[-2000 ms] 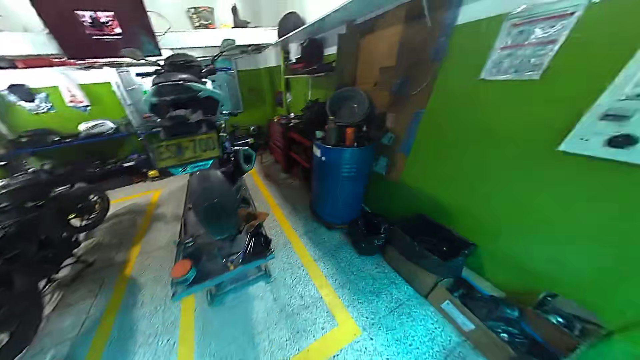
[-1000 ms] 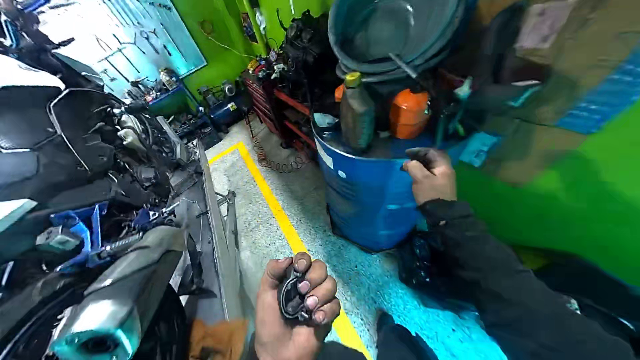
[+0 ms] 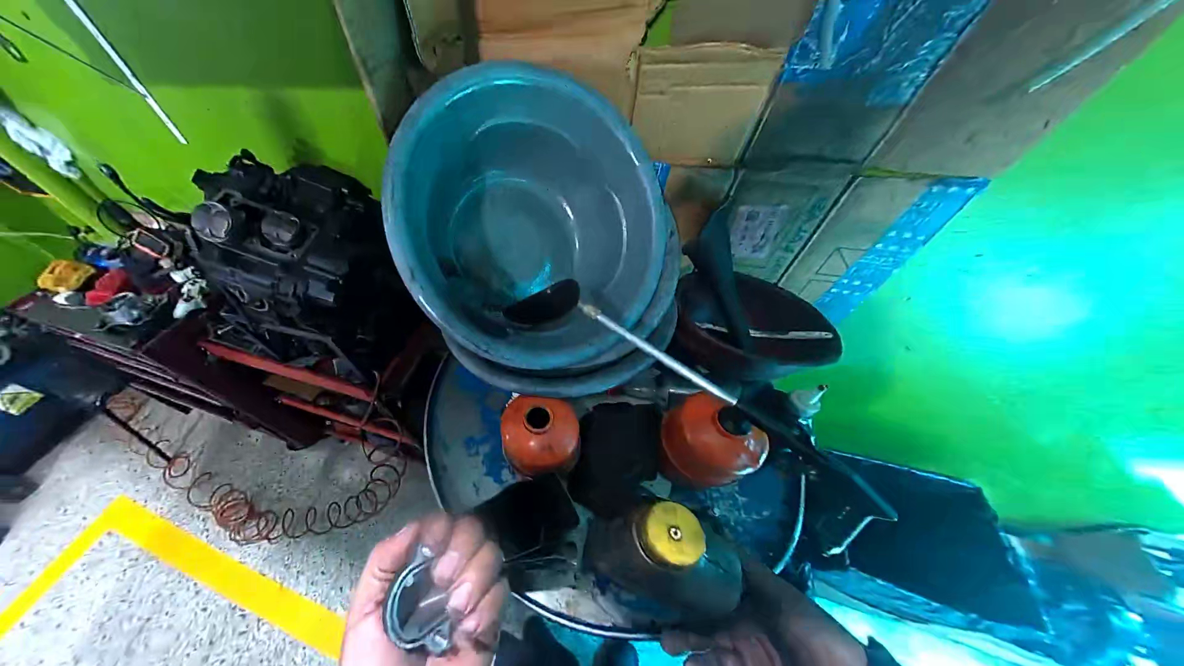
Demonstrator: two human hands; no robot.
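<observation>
In my left hand (image 3: 430,587), at the bottom centre-left, a small rounded metal cover (image 3: 416,606) rests against the palm under curled fingers. My right hand (image 3: 740,638) is low beside a dark bottle with a yellow cap (image 3: 675,535); it is partly hidden, and whether it grips the bottle cannot be told. The bottle stands on the blue drum (image 3: 472,435). Behind it are an orange container with an open neck (image 3: 539,435) and another orange container (image 3: 708,439). Stacked grey basins (image 3: 527,213) lean at the back, with a thin metal rod (image 3: 657,356) across their rim.
An engine block (image 3: 287,250) sits on a red tool cart (image 3: 296,370) at the left. A coiled air hose (image 3: 250,509) lies on the floor near a yellow line (image 3: 222,573). A dark funnel-like bowl (image 3: 758,324) stands right of the basins, before cardboard (image 3: 712,102).
The view has moved in close over the drum. My right hand, raised above the drum's edge a second ago, is now low beside the yellow-capped bottle. My left hand still holds the metal cover.
</observation>
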